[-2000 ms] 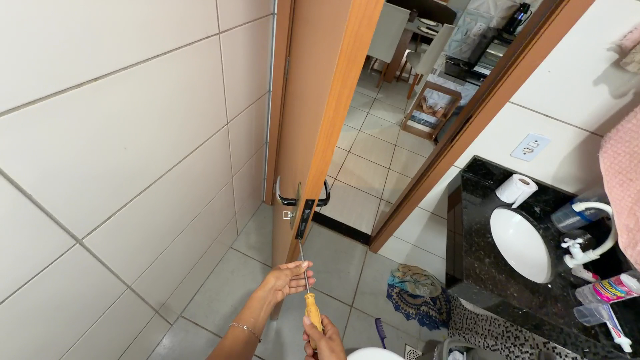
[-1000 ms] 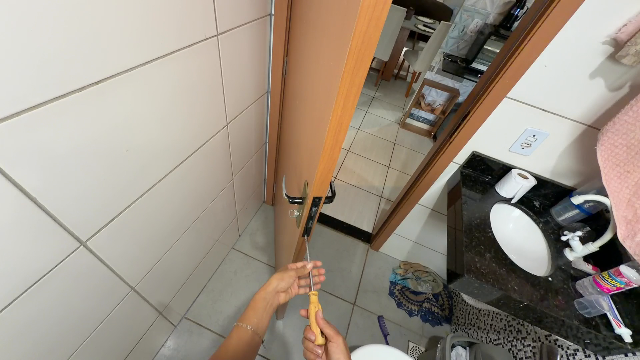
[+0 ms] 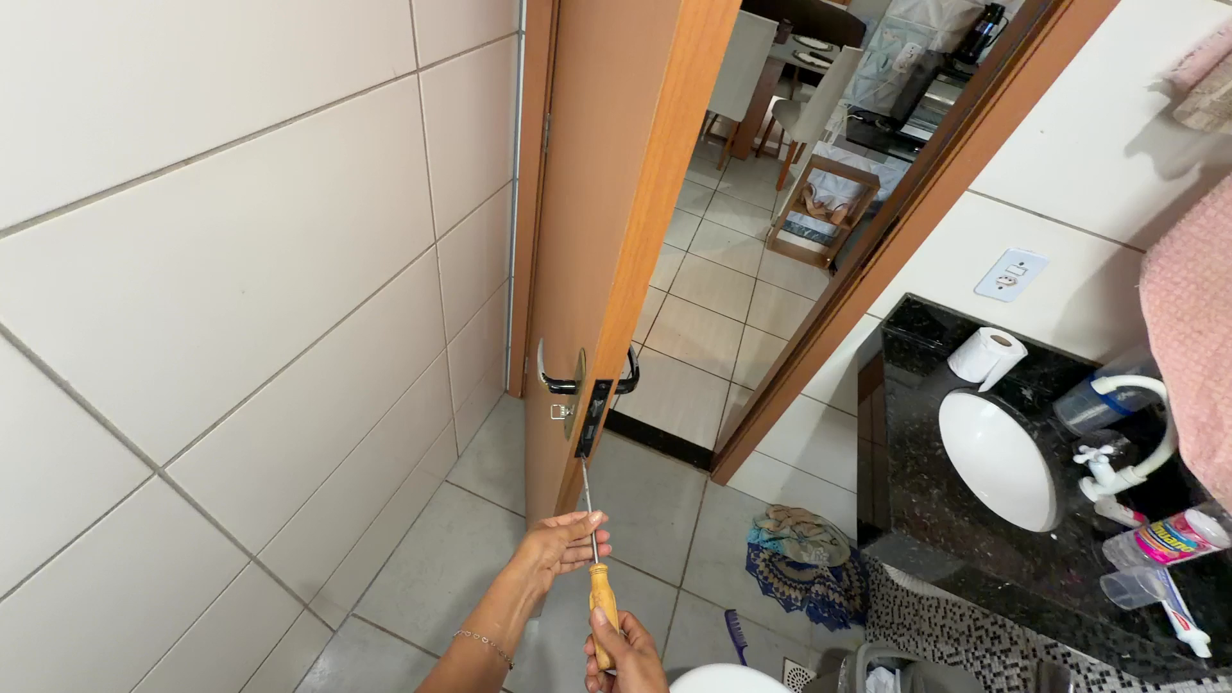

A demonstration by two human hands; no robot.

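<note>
A wooden door [image 3: 616, 221] stands ajar, with a dark mortise lock faceplate [image 3: 594, 419] in its edge and a metal lever handle [image 3: 558, 383] on each side. The tip of a screwdriver [image 3: 603, 602] meets the lower end of the faceplate; whether it sits in a screw cannot be told. My right hand [image 3: 624, 653] is wrapped around its yellow handle. Higher up, my left hand [image 3: 568, 547], with a bracelet at the wrist, steadies the metal shaft between thumb and fingers. A small key or ring [image 3: 559, 412] shows at the lock cylinder.
Tiled wall [image 3: 241, 289] lies to the left, the door frame [image 3: 895, 241] to the right. A black stone counter [image 3: 924, 462] carries a basin, faucet, toilet paper roll and bottles. On the floor are a crumpled cloth [image 3: 804, 563] and a purple comb [image 3: 736, 635]. A waste bin stands at the bottom edge.
</note>
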